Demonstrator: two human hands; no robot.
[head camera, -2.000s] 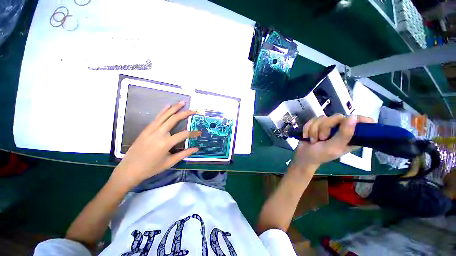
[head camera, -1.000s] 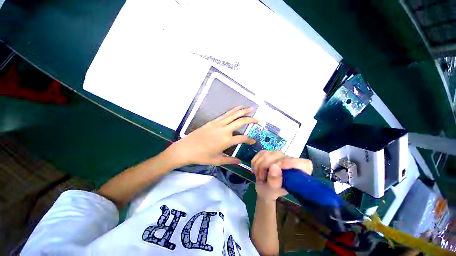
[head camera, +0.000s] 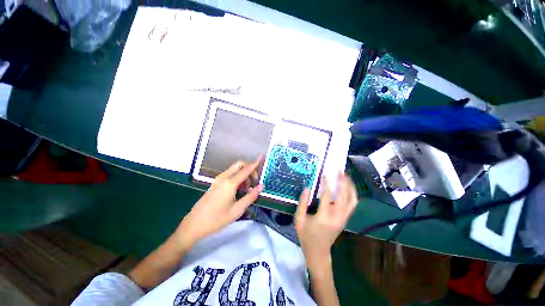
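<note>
The white front housing (head camera: 239, 110) lies in the brown-grey fixture at the front edge of the sheet, its large window on the left. A teal-green circuit board (head camera: 291, 172) sits in its right part. My left hand (head camera: 230, 188) is at the housing's lower middle, fingers bent at the frame; its grip is partly hidden. My right hand (head camera: 328, 206) is at the lower right corner, fingers apart and slightly blurred, with no tool in it. The blue electric screwdriver (head camera: 436, 122) hangs free to the right, blurred, with its black cord.
A line of dark small screws (head camera: 224, 91) lies on the white sheet (head camera: 149, 107) behind the housing. Spare boards (head camera: 385, 86) are stacked at the sheet's right. A white box-like unit (head camera: 433, 167) and a white cut-out frame (head camera: 499, 209) are farther right. Clear plastic bags (head camera: 95, 24) lie upper left.
My right hand has let go of the screwdriver, which now hangs up and to the right. Both hands are now at the housing's lower edge; the left has moved off the window. The view has turned.
</note>
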